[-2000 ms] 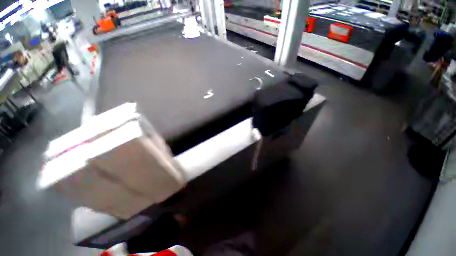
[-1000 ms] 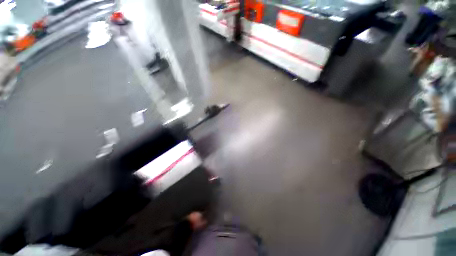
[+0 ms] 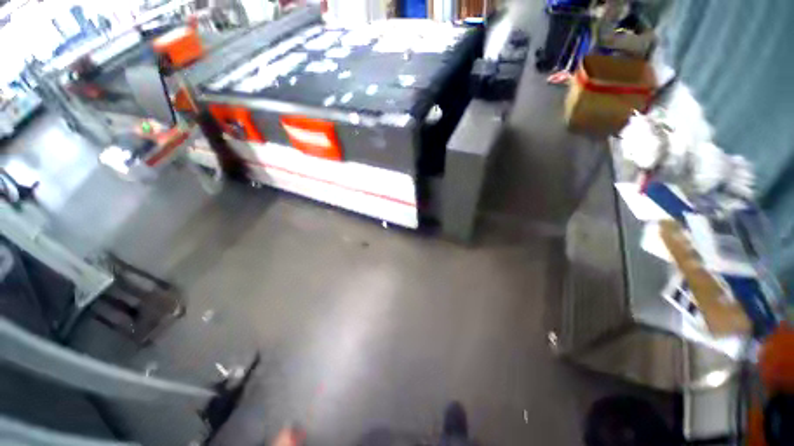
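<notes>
A small blurred skin-coloured patch at the bottom edge, left of centre, looks like my left hand (image 3: pixel 290 435); it is cut off and its fingers cannot be made out. My right hand is not in view. My shoe tip (image 3: pixel 454 420) shows at the bottom. Ahead across the floor stands a cutting machine (image 3: pixel 348 185) with a white side, a red line and orange panels. Dark material (image 3: pixel 374 103) with many small white labels lies on its bed.
A grey table (image 3: pixel 601 261) at right bears papers, a brown strip and white bundled material. A cardboard box (image 3: pixel 609 96) stands behind it. A grey cabinet (image 3: pixel 466 170) adjoins the machine's right end. A metal frame (image 3: pixel 131 300) stands at left. A dark round object (image 3: pixel 627 422) is at lower right.
The view has swung right and moved forward. The near grey bed and pillar have left the picture; the labelled machine and right-hand table show more fully. The hand patch is lower and smaller.
</notes>
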